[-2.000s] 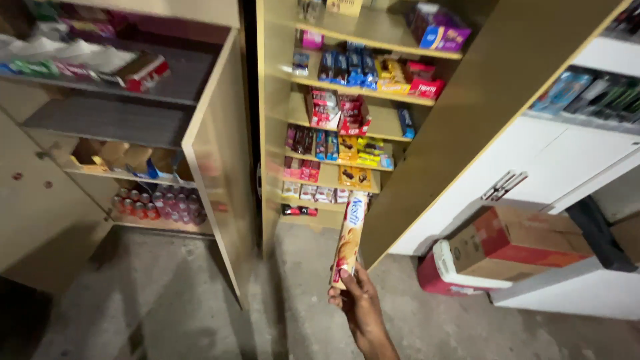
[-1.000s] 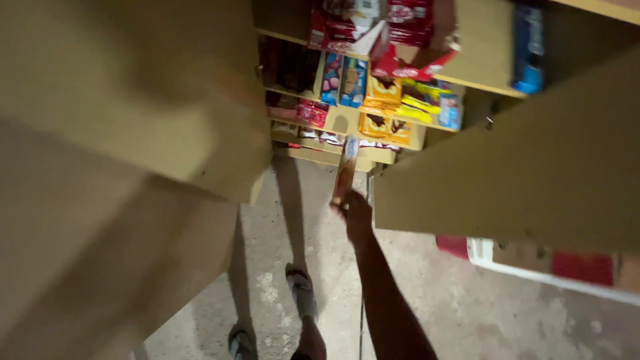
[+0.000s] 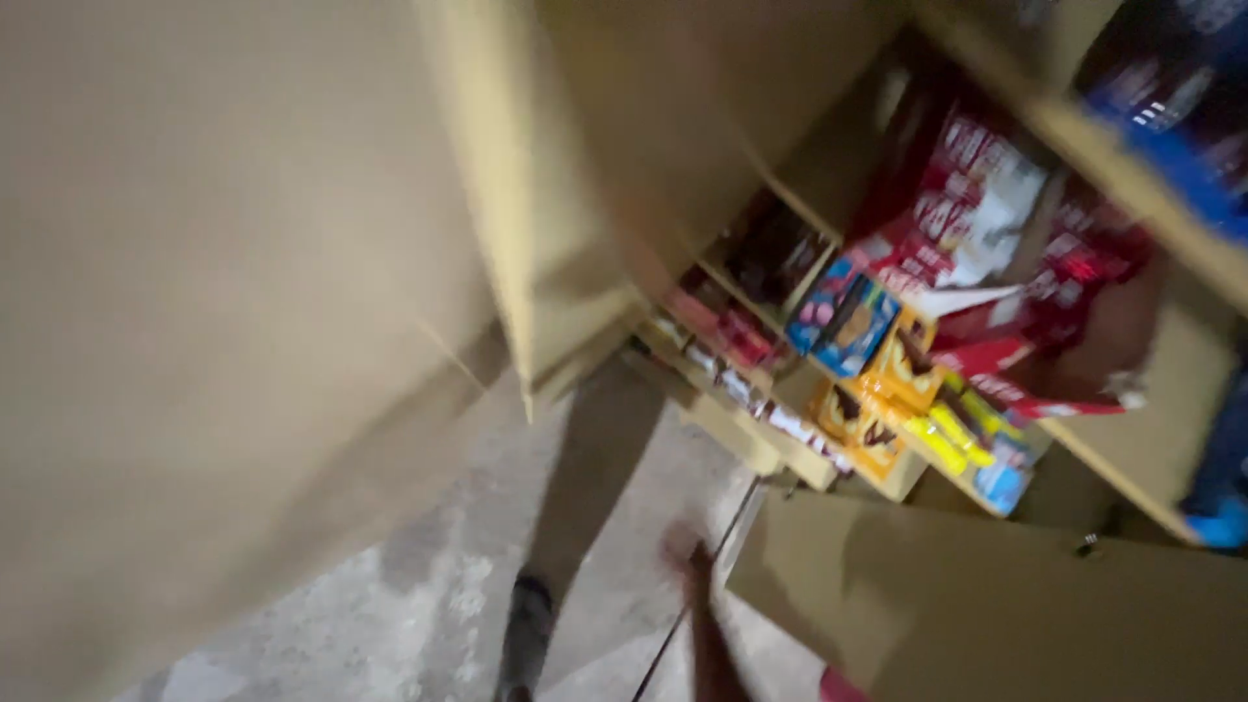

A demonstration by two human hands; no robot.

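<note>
My right hand [image 3: 687, 551] is low in the middle of the view, strongly blurred, over the concrete floor. The cupboard's lower shelves lie above it and to its right. No packet can be made out in the hand, and the blur hides how its fingers are set. On the shelves are an opened red carton of KitKat bars [image 3: 985, 214], blue packets [image 3: 843, 317], orange packets [image 3: 902, 370] and yellow packets [image 3: 941, 434]. Below them lies a row of white and brown packets [image 3: 770, 409]. My left hand is out of view.
A large wooden cupboard door [image 3: 224, 244] fills the left side. Another door panel [image 3: 985, 595] is at the lower right, beside my arm. A shod foot [image 3: 526, 624] stands on the concrete floor [image 3: 409, 595]. Dark blue packages [image 3: 1170, 117] are at the upper right.
The long biscuit packet seen in my right hand in both earlier frames no longer shows. The view has tilted strongly and come closer to the shelves.
</note>
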